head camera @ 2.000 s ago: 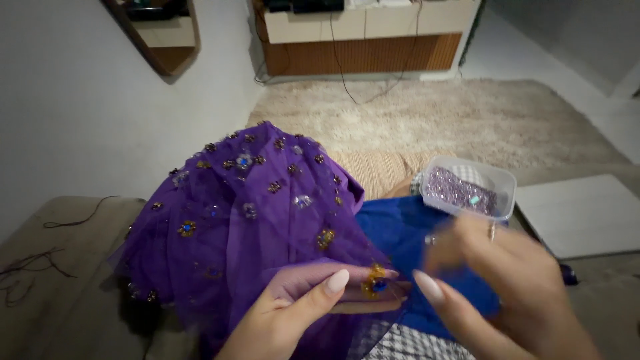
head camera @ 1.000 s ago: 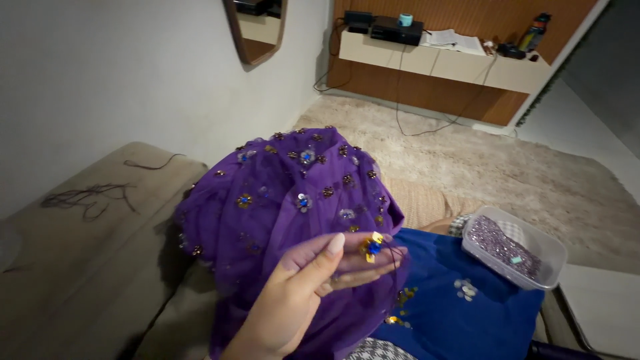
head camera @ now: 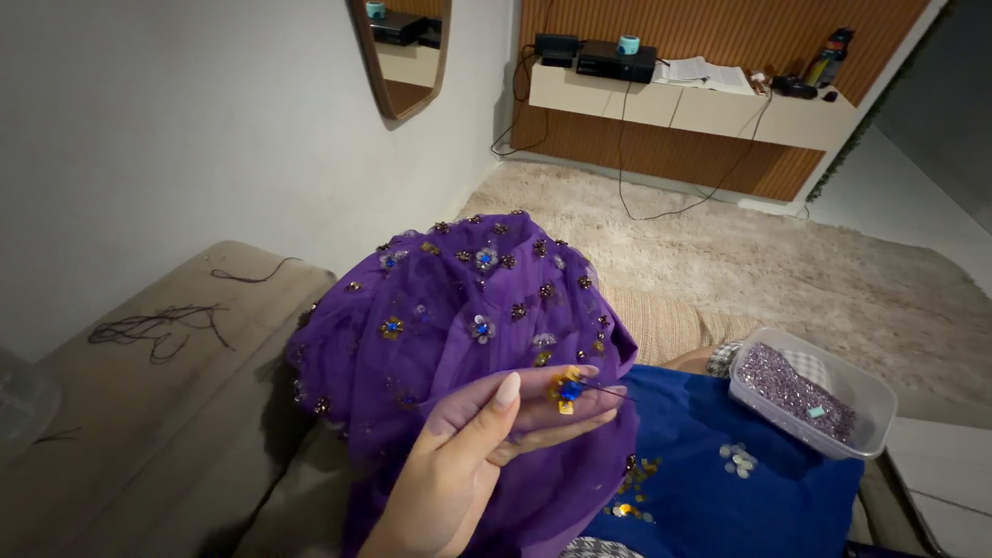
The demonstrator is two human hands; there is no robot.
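Observation:
My left hand (head camera: 473, 449) holds purple tulle fabric (head camera: 434, 325), with its fingers beneath the sheer layer and its thumb on top. Over the fingers lies a flower of gold sequins with a blue bead (head camera: 571, 389), and a dark thread runs from it to the right. More beaded flowers dot the bunched tulle. To the right, a blue cloth (head camera: 697, 418) bears a small pile of clear sequins (head camera: 738, 459) and scattered gold sequins (head camera: 639, 484). A clear plastic container (head camera: 876, 411) with small purplish beads rests at the cloth's upper right. My right hand is out of view.
Loose dark threads (head camera: 163, 329) lie on the beige sofa (head camera: 139, 411) at left. Beyond are a shaggy rug (head camera: 659, 263), a wall-mounted cabinet (head camera: 597, 93) with devices and papers, hanging cables and a mirror (head camera: 407, 70). A white board (head camera: 945, 457) is at the right edge.
My right hand, beside the gold flower two seconds ago, has left the view. My left hand still holds the tulle. The view has tilted up and left, showing more of the cabinet.

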